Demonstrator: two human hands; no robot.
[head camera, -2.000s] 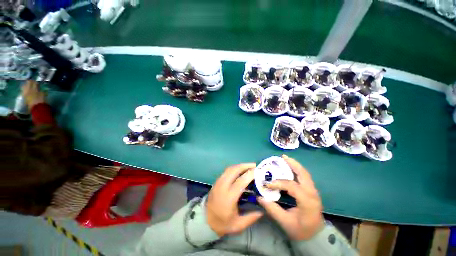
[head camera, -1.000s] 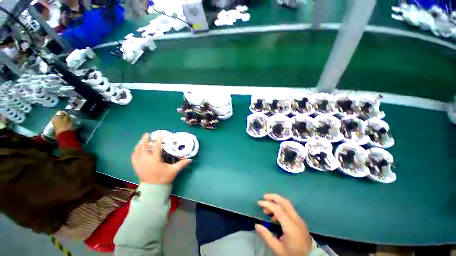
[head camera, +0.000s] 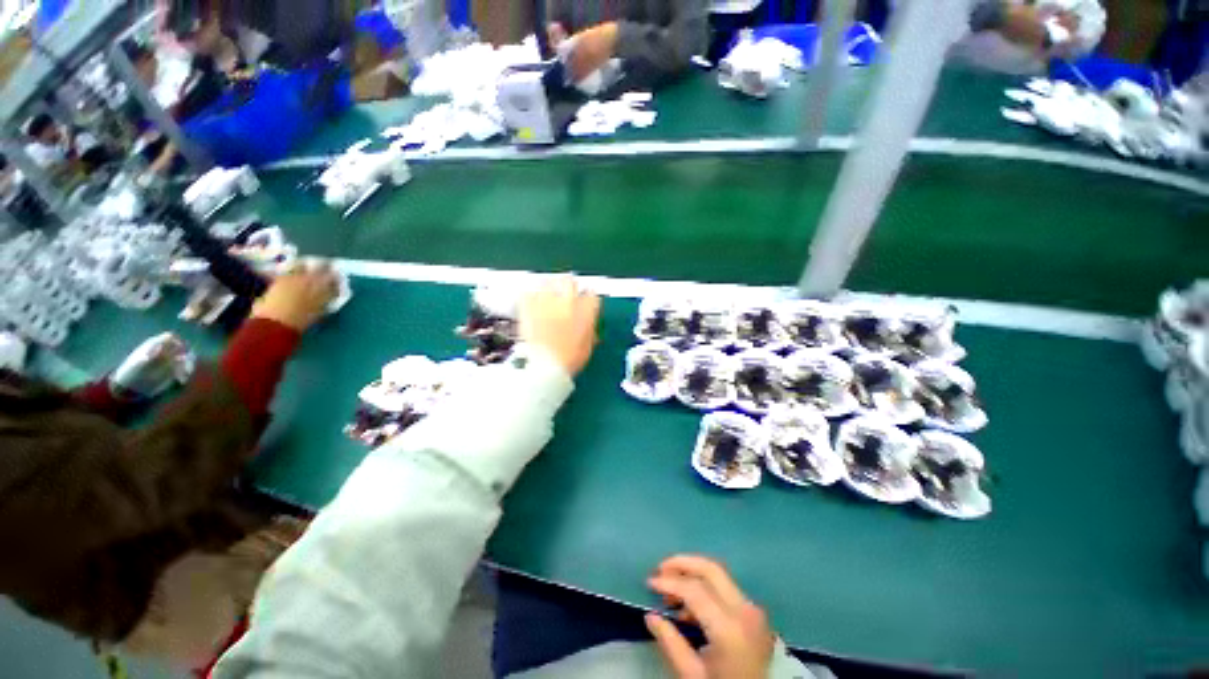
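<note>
My left hand (head camera: 560, 325) reaches over the back group of half-assembled units (head camera: 491, 322) and covers its right part; its fingertips are hidden, so a hold cannot be told. A nearer group of half-assembled units (head camera: 402, 387), white shells with dark brown parts, lies partly behind my left sleeve. My right hand (head camera: 713, 617) is empty, fingers apart, at the bench's front edge. Open white shells with dark modules (head camera: 813, 381) stand in three rows right of centre.
A person in a red sleeve (head camera: 259, 358) reaches over the bench (head camera: 617, 531) at left. A metal upright (head camera: 875, 146) rises behind the rows. White housings (head camera: 1187, 358) stand at the right edge. Other people's hands and white parts show on the far green line (head camera: 650, 212).
The shell between my hands is no longer seen there. My left hand went to the near left group, then to the back group. The neighbour's hand moved right. The view shifted.
</note>
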